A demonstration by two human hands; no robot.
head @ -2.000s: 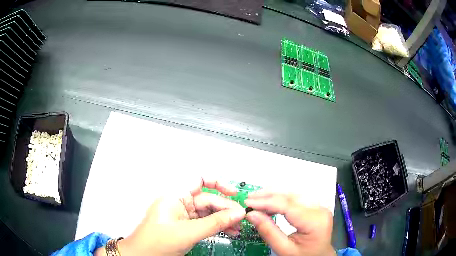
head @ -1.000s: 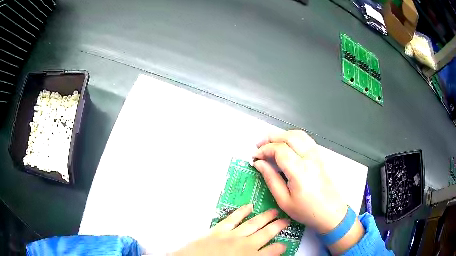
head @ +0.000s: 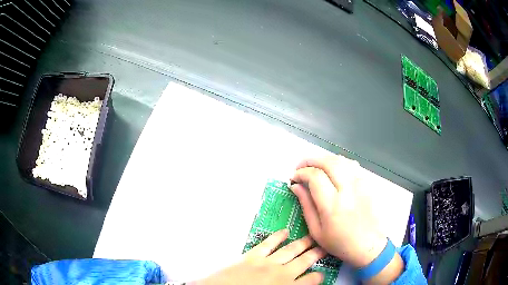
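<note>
A green PCB panel (head: 276,209) lies tilted on the white sheet (head: 184,167) at the lower middle. My left hand (head: 267,264) lies over its lower part with fingers spread, pressing on it. My right hand (head: 340,209) is at the panel's top edge, thumb and index finger pinched on a small black component (head: 292,182) that is mostly hidden by the fingertips. Whether its leads are in the board cannot be seen. The right hand covers the panel's upper right part.
A black bin of white connectors (head: 69,142) stands left, a bin of black parts (head: 450,214) right, a blue marker pen (head: 412,228) beside it. Another PCB panel (head: 420,94) lies on the belt. A black rack (head: 28,44) is far left; a cardboard box (head: 452,33) is upper right.
Earlier both hands met above the panel around a black component. Then the left hand spread on the panel and the right moved to its top edge. In the last second the hands barely changed; the view shifted slightly.
</note>
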